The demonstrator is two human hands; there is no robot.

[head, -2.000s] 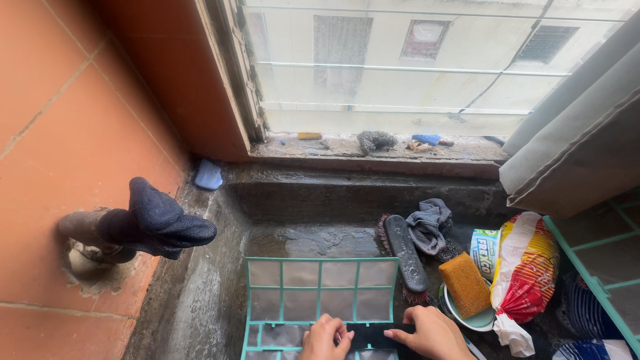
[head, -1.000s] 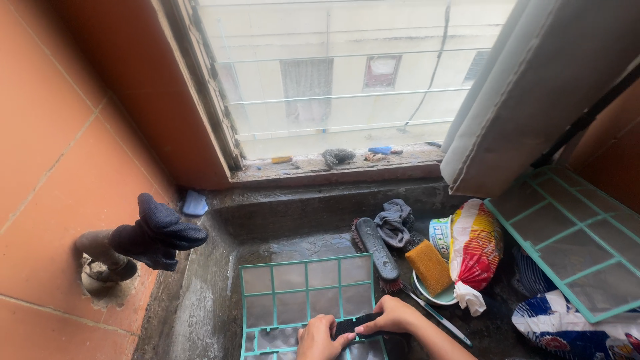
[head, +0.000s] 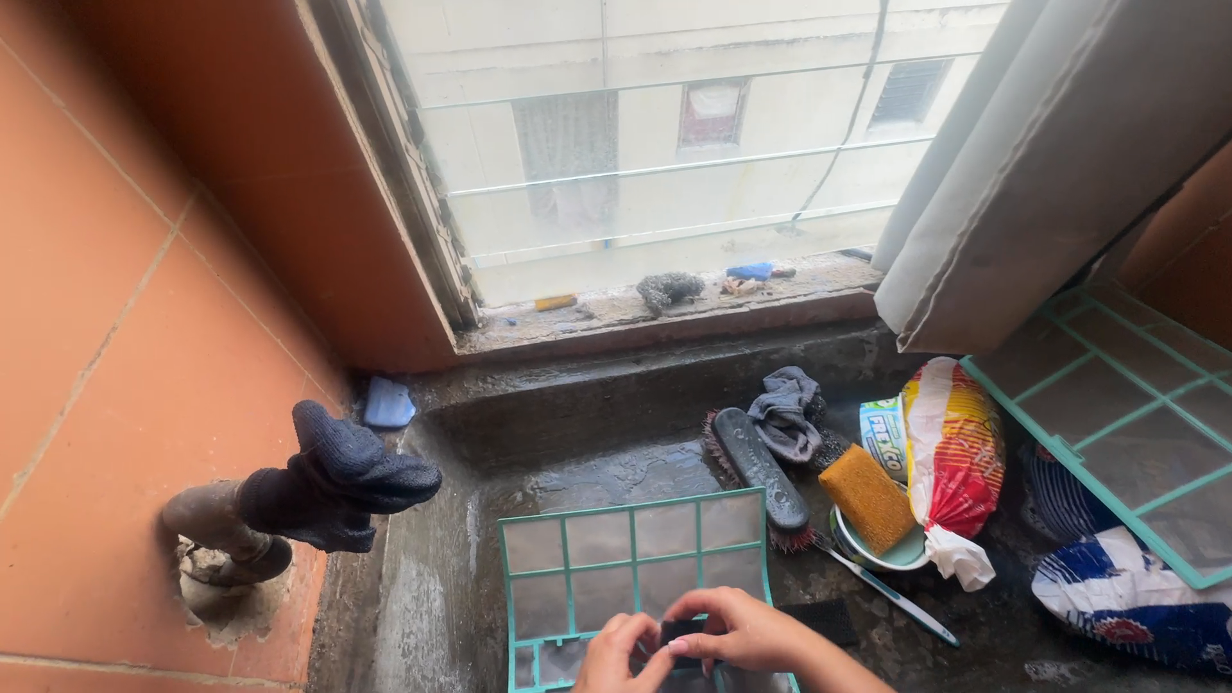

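Note:
Both my hands meet low in the view, over the lower part of a green-framed mesh filter panel (head: 635, 568) in the dark concrete sink. My left hand (head: 621, 656) and my right hand (head: 736, 630) hold a small black piece (head: 681, 635) between their fingertips; the fingers partly cover it. To the right of my right wrist, a flat black strip (head: 818, 622) lies on the sink floor. Behind the panel's right edge rests a scrub brush (head: 760, 467) with reddish bristles. A toothbrush (head: 895, 597) lies right of the panel.
An orange sponge (head: 868, 500) sits on a tub (head: 884, 438) beside a red-yellow bag (head: 955, 452). A second filter panel (head: 1136, 404) leans at the right above a blue-white bag (head: 1126, 597). A dark cloth (head: 337, 481) covers the pipe at left. A grey curtain (head: 1011, 164) hangs at the right.
My hands have come closer together. Two seconds ago they were apart on a long black strip over the panel; now they hold a small black piece.

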